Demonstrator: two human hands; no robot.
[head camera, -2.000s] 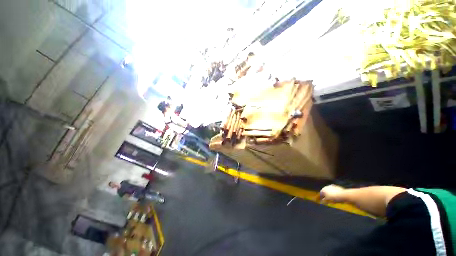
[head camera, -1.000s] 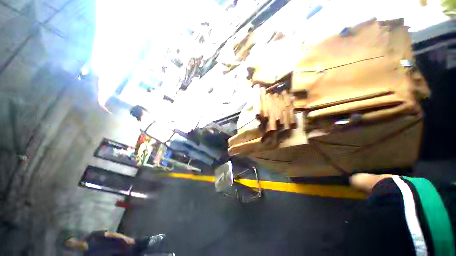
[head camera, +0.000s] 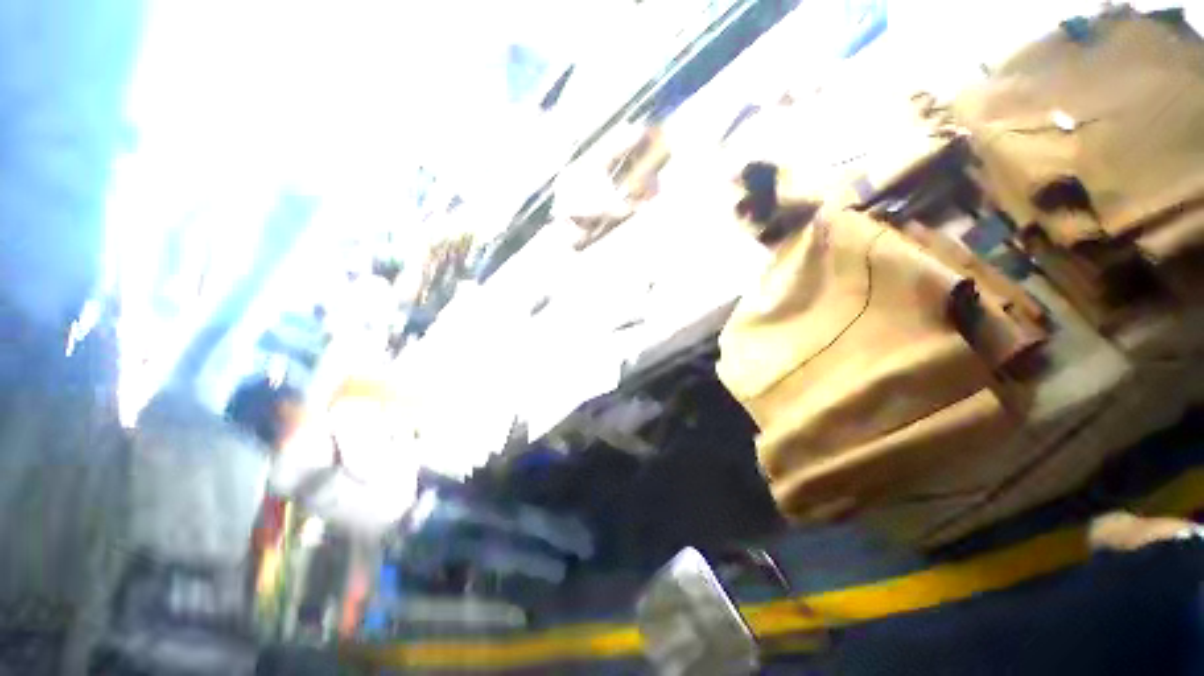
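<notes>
A large heap of tan-brown bag bodies (head camera: 871, 357) fills the right side of the head view, with dark straps and small shiny metal parts among them. Part of the heap reaches the upper right edge. One hand (head camera: 1146, 531) shows small and blurred at the lower right edge, below the heap. Its fingers are not clear, and I cannot tell whether it holds anything. From its place in the tilted picture I cannot be sure which hand it is. The other hand is not in view.
A stool (head camera: 696, 618) with a pale seat stands at the bottom by the yellow floor line (head camera: 924, 592). A blurred person (head camera: 350, 442) is at the left. Overexposed white tables run diagonally behind the heap, with brown pieces (head camera: 640, 165) on them.
The view has moved closer to the bag heap, which now looks larger and further right. The stool appears nearer and lower. The hand has shifted to the right edge, its sleeve mostly out of view.
</notes>
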